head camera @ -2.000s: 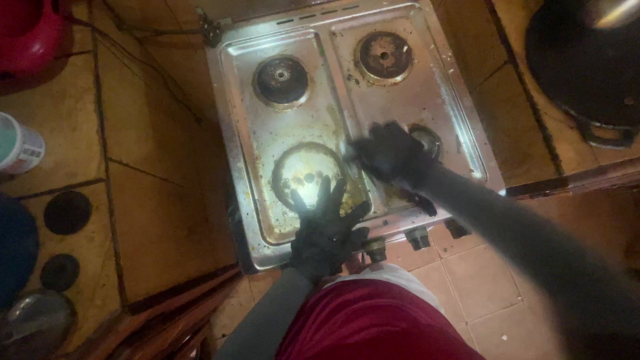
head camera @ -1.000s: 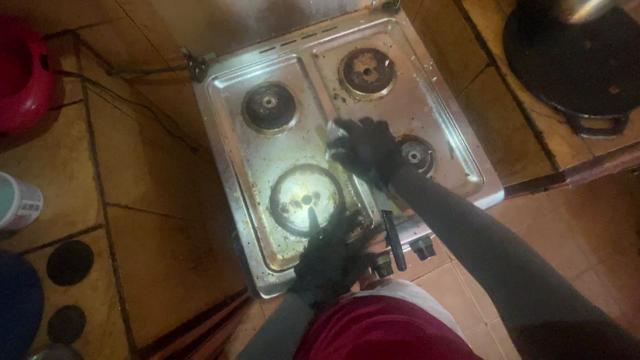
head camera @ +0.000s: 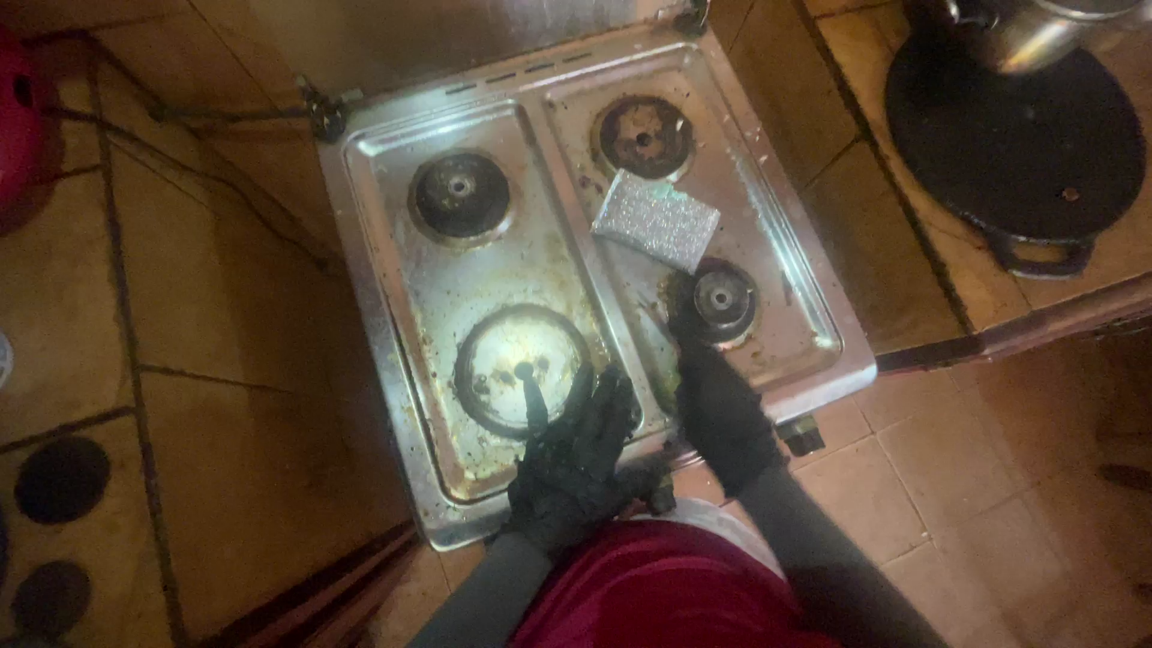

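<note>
A stained metal gas stove top (head camera: 562, 297) fills the middle of the view, its burners without grates. My left hand (head camera: 576, 459), in a black glove, rests with spread fingers on the front edge by the front left burner (head camera: 522, 369). My right hand (head camera: 724, 409), gloved too, lies over the front right part beside the small burner (head camera: 722, 299); its fingers are dark and blurred, so their grip is unclear. A silvery, glittery scouring sponge (head camera: 657, 219) lies on the right half, just below the rear right burner (head camera: 643, 137), apart from both hands.
A black flat griddle (head camera: 1017, 153) with a shiny metal pot (head camera: 1026, 31) over its far edge stands on the right tiled counter. Control knobs (head camera: 801, 436) stick out at the stove's front. At left are a red object (head camera: 20, 135), a cable (head camera: 207, 184) and black discs (head camera: 63, 479).
My right hand has moved back toward the stove's front edge from the middle of the stove. The sponge now lies uncovered on the right half. My left hand remains near the front left burner.
</note>
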